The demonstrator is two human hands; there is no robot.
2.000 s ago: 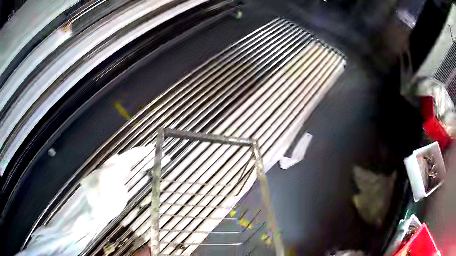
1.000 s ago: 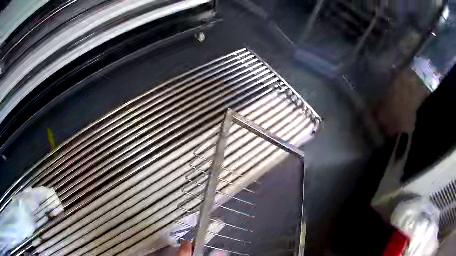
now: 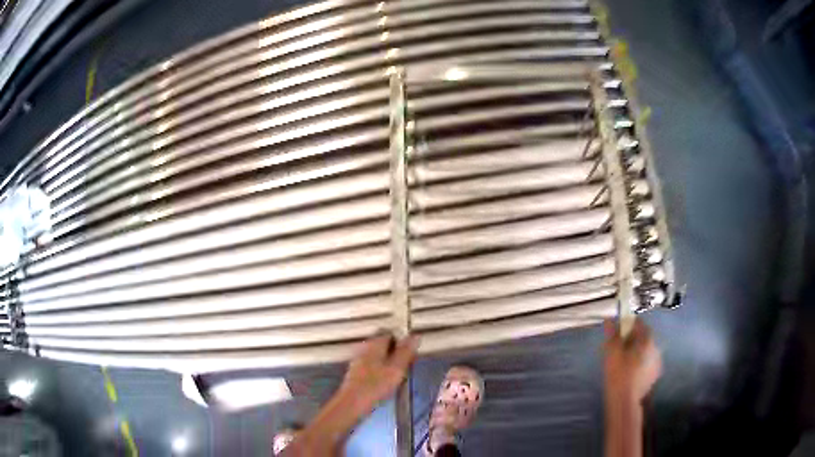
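Note:
A rectangular metal spacer frame [image 3: 399,205] lies across the rods, with thin wire prongs along its bars. White fabric [image 3: 223,268] covers the nearer rods as long ridges; brownish fabric [image 3: 223,143] shows on the farther rods. My left hand [image 3: 380,361] grips the frame's left bar at the fabric's near edge. My right hand [image 3: 633,357] grips the right bar near the rod ends. Small metal clips [image 3: 645,236] sit along the right ends of the rods. How far the prongs reach between the ridges is blurred.
A crumpled white cloth [image 3: 25,219] lies at the rack's far left. A pink clog [image 3: 460,393] shows below the rack, between my hands. A white piece [image 3: 237,390] is below the near edge. Yellow floor lines [image 3: 116,411] run on the grey floor.
The frame has come down from above the rack onto the rods near their right ends. Both hands now show on its bars. The view has turned and moved closer to the rack.

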